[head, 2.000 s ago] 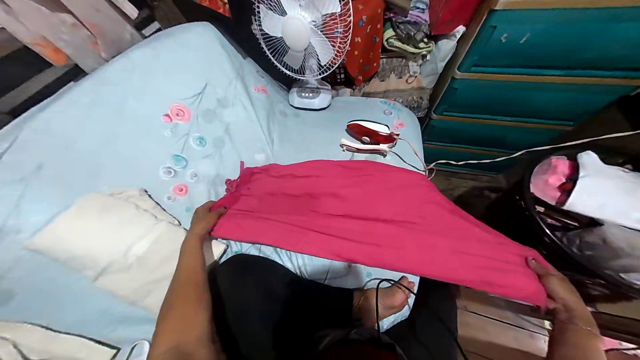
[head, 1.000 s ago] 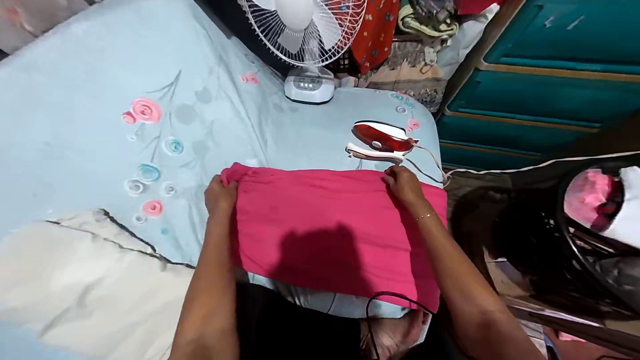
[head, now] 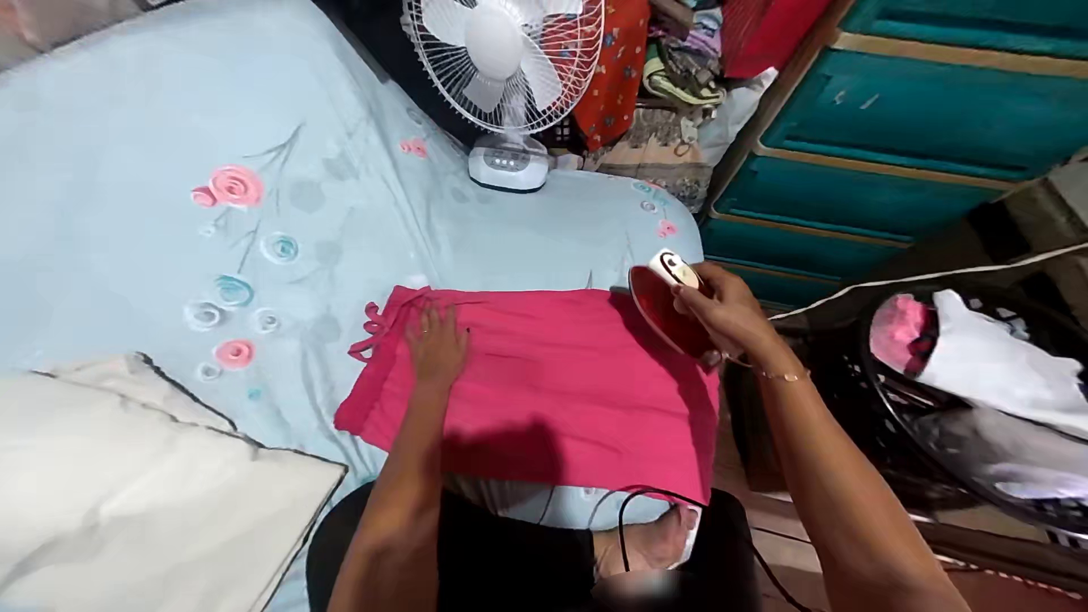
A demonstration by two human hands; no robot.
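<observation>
A bright pink cloth garment (head: 561,382) with a tie at its left end lies spread on the light blue flowered bed sheet (head: 527,246). My left hand (head: 438,340) rests on its upper left part, palm down with fingers apart. My right hand (head: 722,310) grips a red and white electric clothes iron (head: 667,306) by its handle, over the garment's upper right corner. Whether the iron touches the cloth, I cannot tell. Its cord runs off near my right wrist.
A white fan (head: 508,161) stands at the bed's far edge. Teal drawers (head: 892,127) rise at the back right. At the right is a black basket (head: 884,399) holding clothes. A cream cloth (head: 153,484) with dark edging lies at the left. A black cord (head: 625,518) loops near a foot.
The pink garment, stretched between both hands at first, now lies flat. My right hand has let go of it and taken hold of the iron, which stood on the bed beyond it.
</observation>
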